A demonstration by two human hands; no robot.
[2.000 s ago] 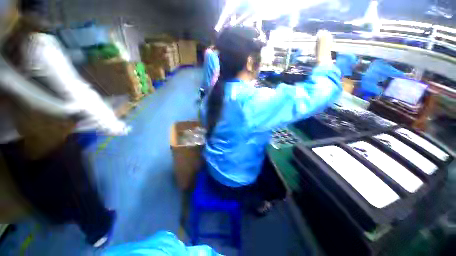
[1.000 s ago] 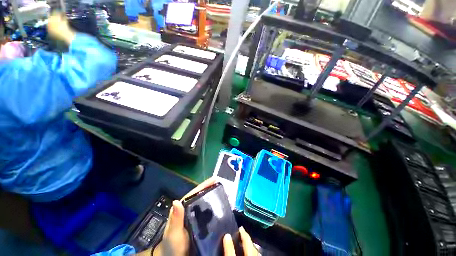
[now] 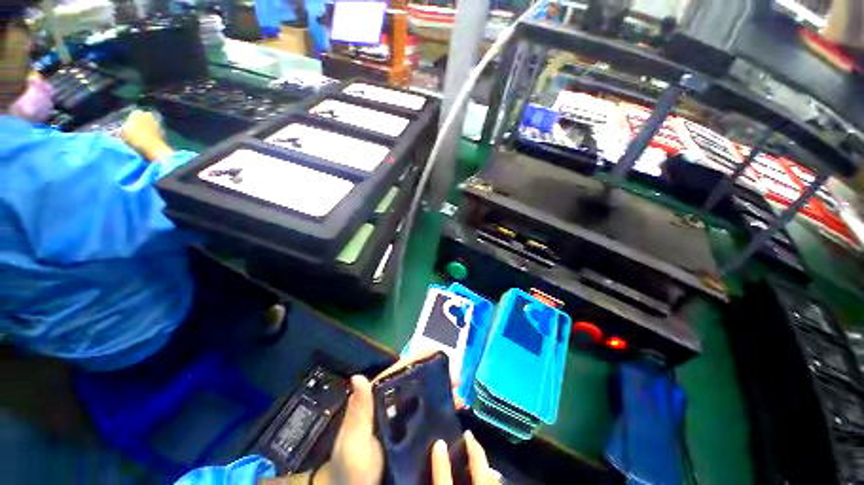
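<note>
A dark smartphone with its back cover [image 3: 413,412] facing up is held low in the middle, in front of the stacks. My left hand [image 3: 358,445] grips its left side, thumb along the edge. My right hand [image 3: 466,464] has fingertips on the cover's lower right; the rest is cut off by the bottom edge. An open handset [image 3: 296,428] with its battery showing lies in the tray left of my left hand. A light-blue stack of phone-shaped pieces [image 3: 519,355] and a white phone-shaped piece [image 3: 445,327] lie just beyond the phone.
The black press [image 3: 578,275] stands behind the stacks, with a green button and a red display. Black cover trays [image 3: 284,170] with white panels are stacked left. A dark-blue pile [image 3: 646,417] lies right, near long black trays [image 3: 805,350]. A blue-smocked person [image 3: 85,237] sits at left.
The view has turned from the aisle to the bench, bringing both hands and the phone in. Since one second ago, the phone's glare has gone and the neighbour's raised hand has lowered.
</note>
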